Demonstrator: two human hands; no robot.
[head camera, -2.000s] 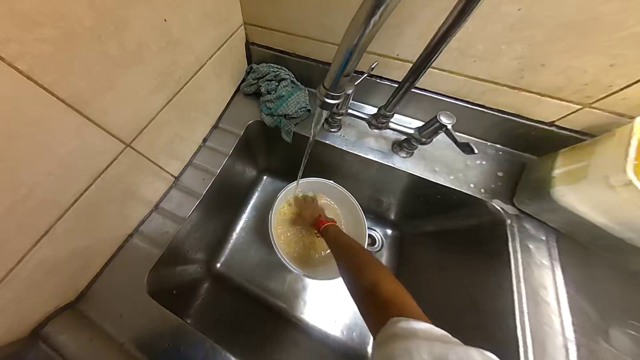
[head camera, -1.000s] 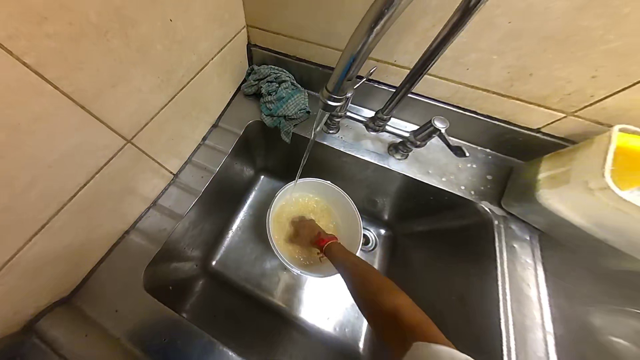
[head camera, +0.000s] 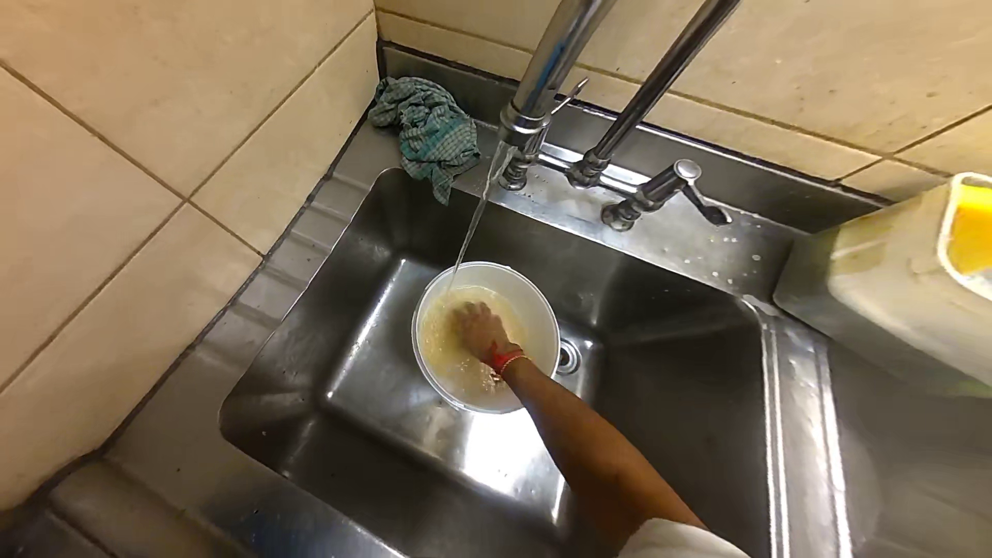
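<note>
A round white plastic bucket (head camera: 542, 310) stands in the stainless steel sink, holding cloudy, pale yellow water. My right hand (head camera: 482, 333), with a red thread and a beaded band at the wrist, reaches into it from the lower right. Its fingertips are in the water, and whether they grip anything is hidden. From the spout (head camera: 521, 124) of a chrome tap, a thin stream of water (head camera: 474, 221) falls into the bucket near its back rim. My left hand is out of view.
A crumpled green checked cloth (head camera: 430, 132) lies on the sink's back left corner. The lever tap handle (head camera: 670, 186) is behind the basin. At the right stands a whitish plastic container (head camera: 899, 271) with yellow inside. The drain (head camera: 568, 357) shows beside the bucket. Tiled walls border the left and back.
My right hand has shifted about inside the bucket, first toward its front, then back toward the middle. The water keeps running.
</note>
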